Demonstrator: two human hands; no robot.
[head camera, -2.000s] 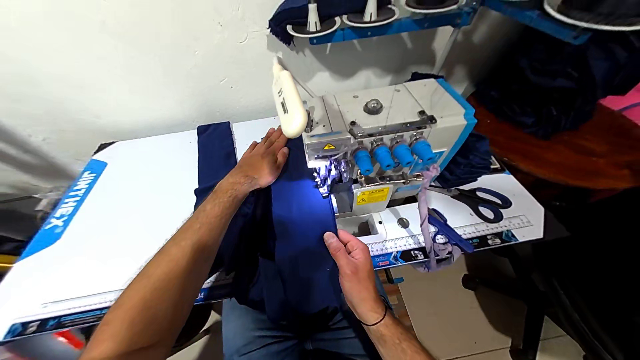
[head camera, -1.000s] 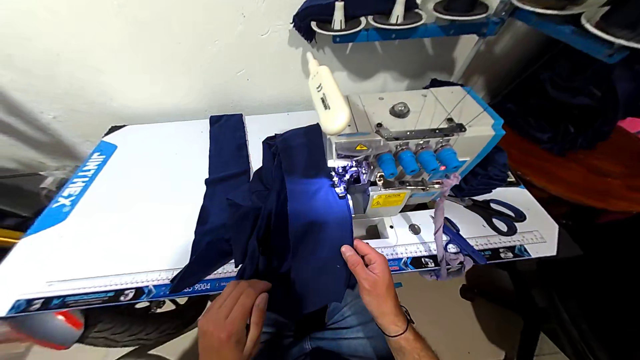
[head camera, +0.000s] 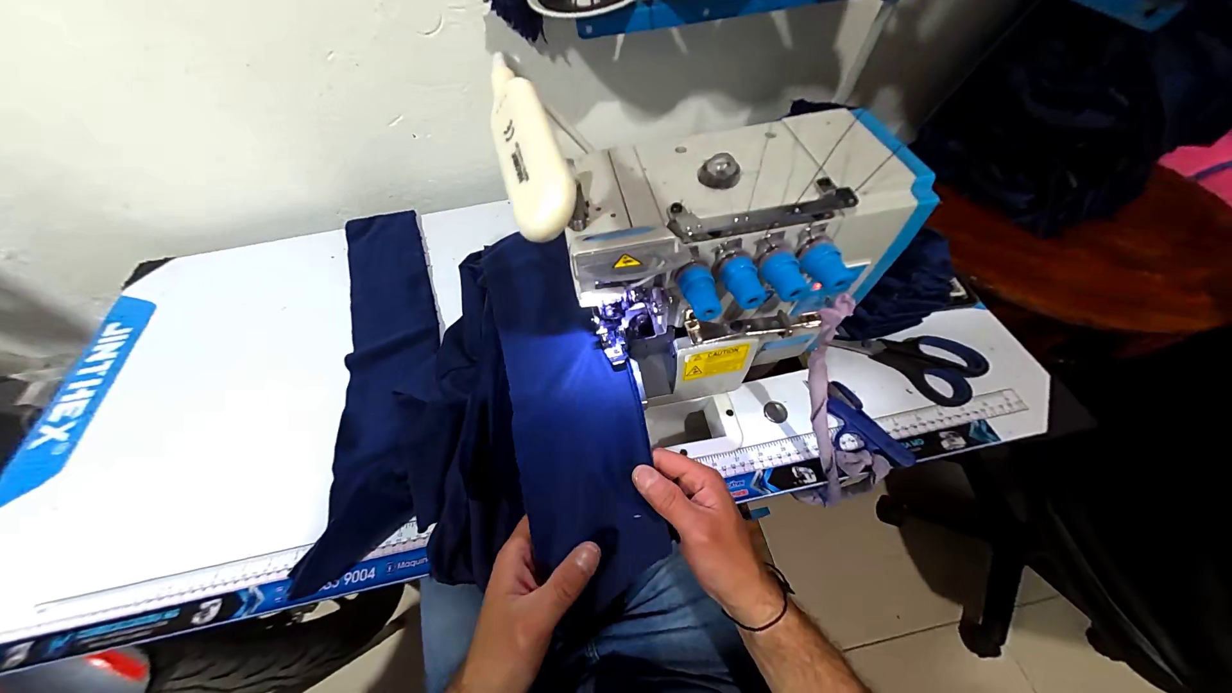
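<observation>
A navy fabric panel (head camera: 577, 423) runs from beside the presser foot of a white and blue overlock sewing machine (head camera: 741, 212) down over the table edge to my lap. My left hand (head camera: 534, 597) pinches its lower left part, thumb on top and fingers beneath. At its right edge, below the lit needle area, my right hand (head camera: 698, 529) grips the cloth between thumb and fingers. More bunched navy fabric (head camera: 467, 452) lies left of the panel, beside a long navy strip (head camera: 390, 318) that reaches the front edge of the table.
Dark-handled scissors (head camera: 929, 366) and blue thread snips (head camera: 861, 428) lie right of the machine, near a hanging pale fabric strip (head camera: 820, 395). A white lamp (head camera: 532, 159) stands over the machine's left end. The white table (head camera: 212, 385) has printed rulers along its front. A wheeled stand is at lower right.
My left hand was on the cloth beside the machine head two seconds ago; it came down to the lower cloth and now holds the panel's lower left part. The right hand stays at the right edge.
</observation>
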